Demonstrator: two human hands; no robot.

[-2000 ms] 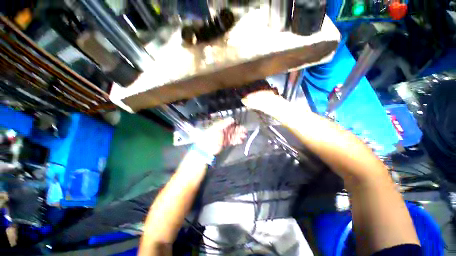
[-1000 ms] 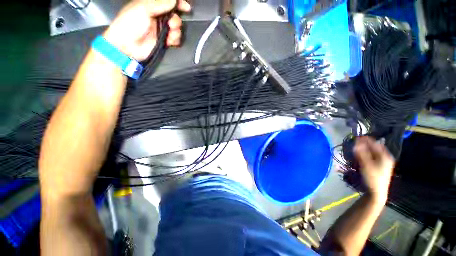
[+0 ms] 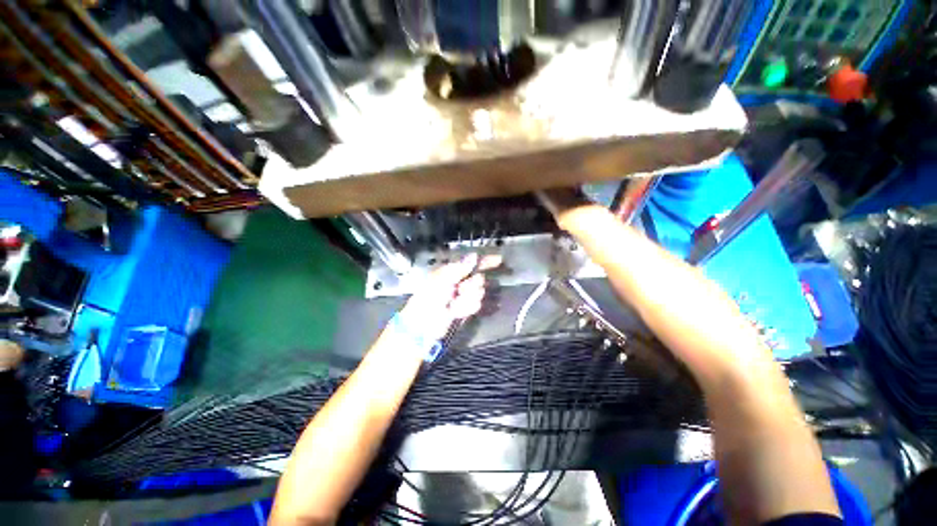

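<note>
My left hand (image 3: 452, 293), with a blue wristband, is at the front of the silver mold plate (image 3: 529, 257). Its fingers are curled, with dark cable strands showing below the palm. My right hand (image 3: 577, 216) reaches under the upper platen (image 3: 514, 173); its fingers are hidden there. The dark lower mold (image 3: 488, 221) is in shadow, with small bright tips at its front. Pliers (image 3: 534, 303) with pale handles lie before the plate. Beside them a loading bar (image 3: 601, 327) bears small shiny ends, with black cables hanging toward the lap. A cable bundle (image 3: 493, 375) crosses the ledge.
Guide posts (image 3: 380, 241) stand beside the mold. The platen is raised above my hands. A blue bin (image 3: 848, 503) is at lower right, partly behind my right arm. Coiled cables (image 3: 904, 308) are at far right. Blue containers (image 3: 149, 354) and a green surface (image 3: 272, 298) are at left.
The view has tilted back up to the press. My right hand has moved from beside the blue bin to under the platen. My left hand is again at the mold's front.
</note>
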